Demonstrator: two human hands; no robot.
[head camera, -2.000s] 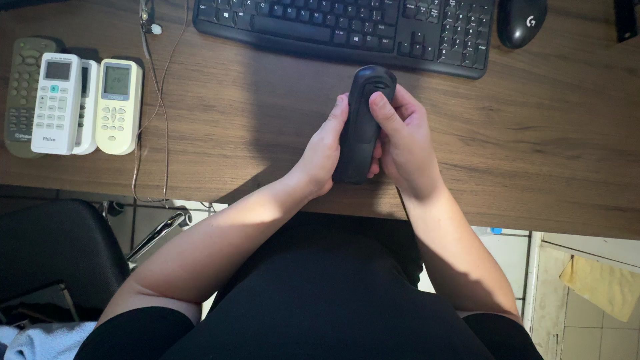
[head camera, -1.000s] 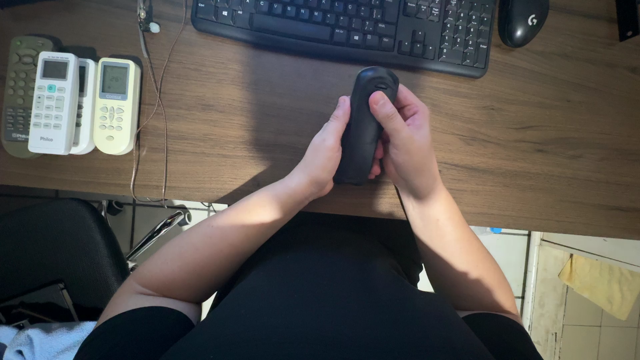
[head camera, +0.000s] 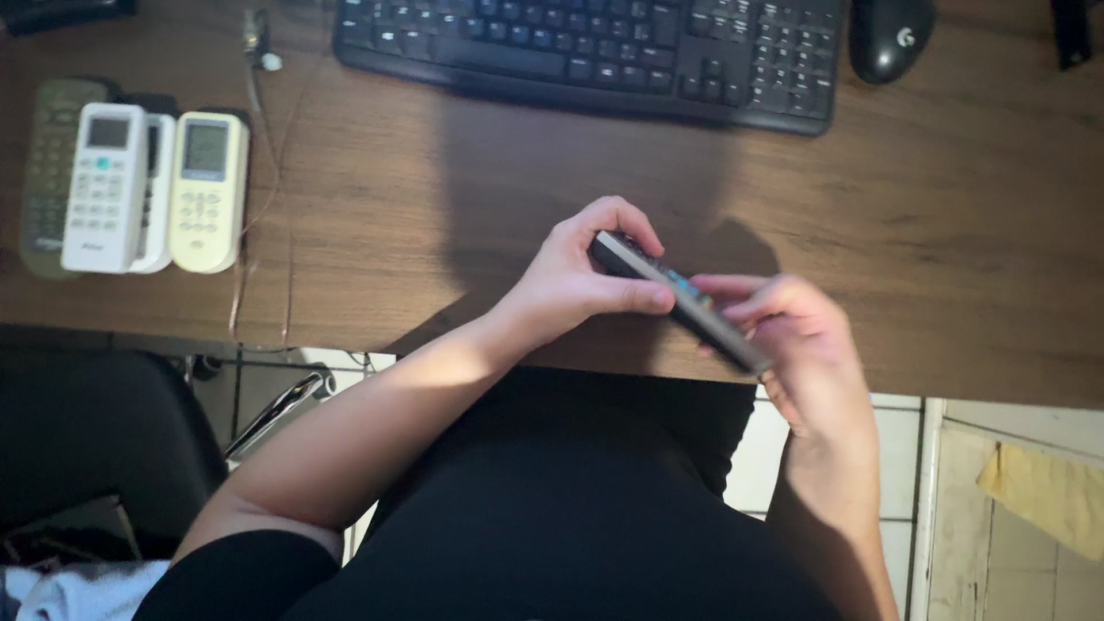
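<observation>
A dark remote control (head camera: 681, 302) is held tilted on its side above the front edge of the wooden desk, its colored buttons partly visible. My left hand (head camera: 595, 267) grips its upper left end between thumb and fingers. At its lower right end is my right hand (head camera: 785, 336), blurred, with fingers against the button side; whether it grips the remote or only touches it, I cannot tell. Over at the left of the desk lie a white remote (head camera: 105, 190), a cream remote (head camera: 207, 194), another white one (head camera: 157, 194) partly covered, and a dark greenish remote (head camera: 52, 172).
A black keyboard (head camera: 586, 65) spans the far side of the desk (head camera: 931, 259), with a black mouse (head camera: 891, 39) to its right. Thin cables (head camera: 280, 172) run down beside the remotes. A black chair (head camera: 95, 440) stands at the lower left.
The dark remote has turned from nearly upright, back side showing, to a slanted edge-on pose with buttons in view. My right hand has moved to its lower end, and my left hand has changed its grip.
</observation>
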